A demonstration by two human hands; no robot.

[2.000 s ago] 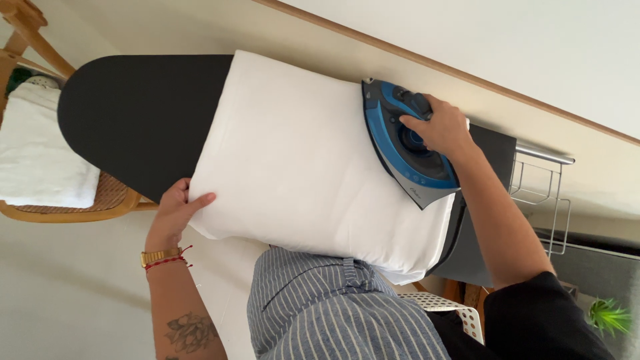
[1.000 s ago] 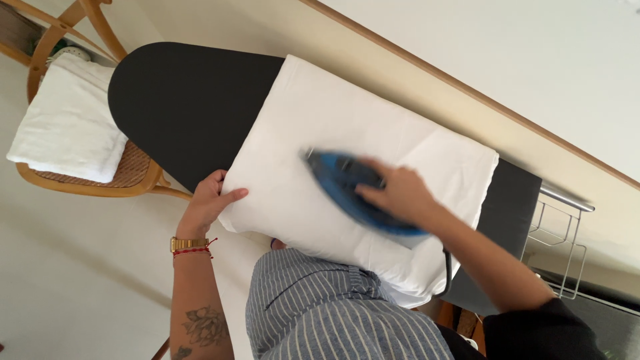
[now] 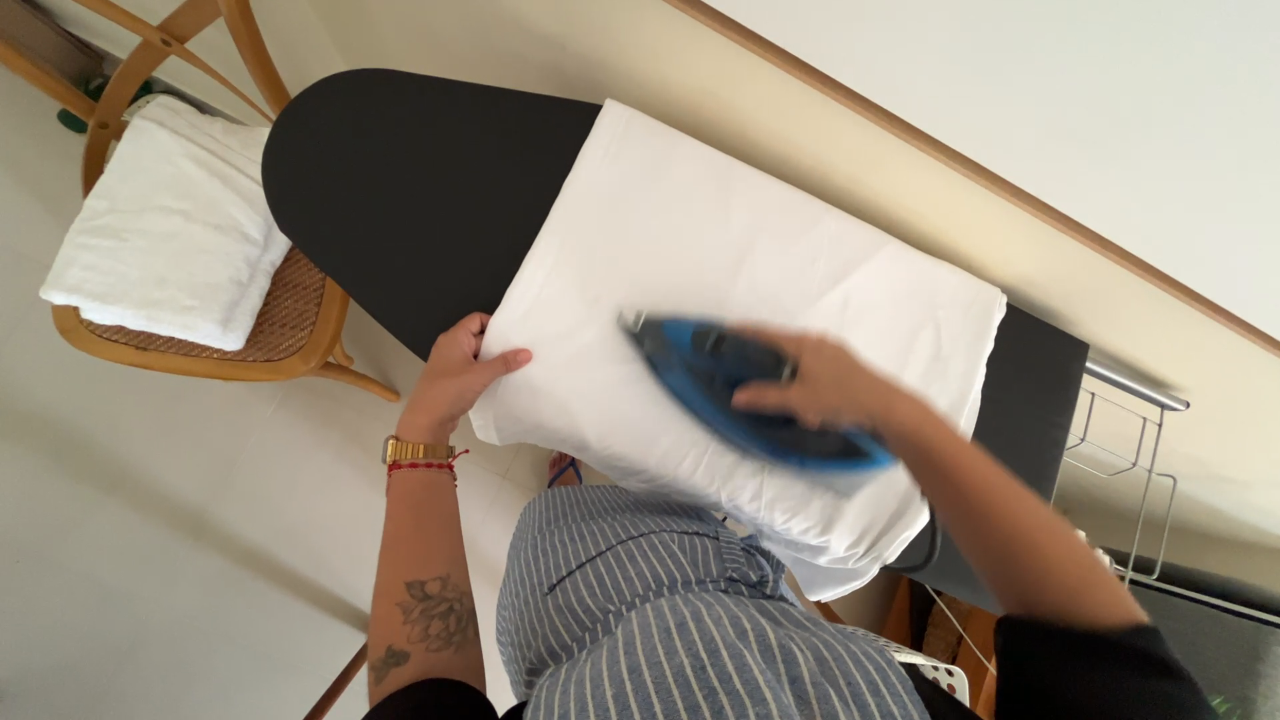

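Note:
A white cloth (image 3: 700,230) lies spread over a dark ironing board (image 3: 430,180), its near edge hanging bunched over the side. My right hand (image 3: 820,385) grips the handle of a blue and black steam iron (image 3: 690,385), blurred, which is over the middle of the cloth with its tip toward the left. At the cloth's left near corner, my left hand (image 3: 465,370) holds the edge, thumb on top and fingers partly hidden at the board's side. A dark cord (image 3: 932,545) shows at the cloth's right near corner.
A folded white towel (image 3: 170,230) rests on a wooden chair with a woven seat (image 3: 290,310) at the left. Beyond the board runs a wall with a wooden edge strip (image 3: 960,170). A wire rack (image 3: 1145,450) adjoins the board's right end. My foot (image 3: 563,470) shows below the board.
The iron in my right hand has moved from the cloth's right part to its middle. My left hand stays at the cloth's left near corner. The view has shifted somewhat.

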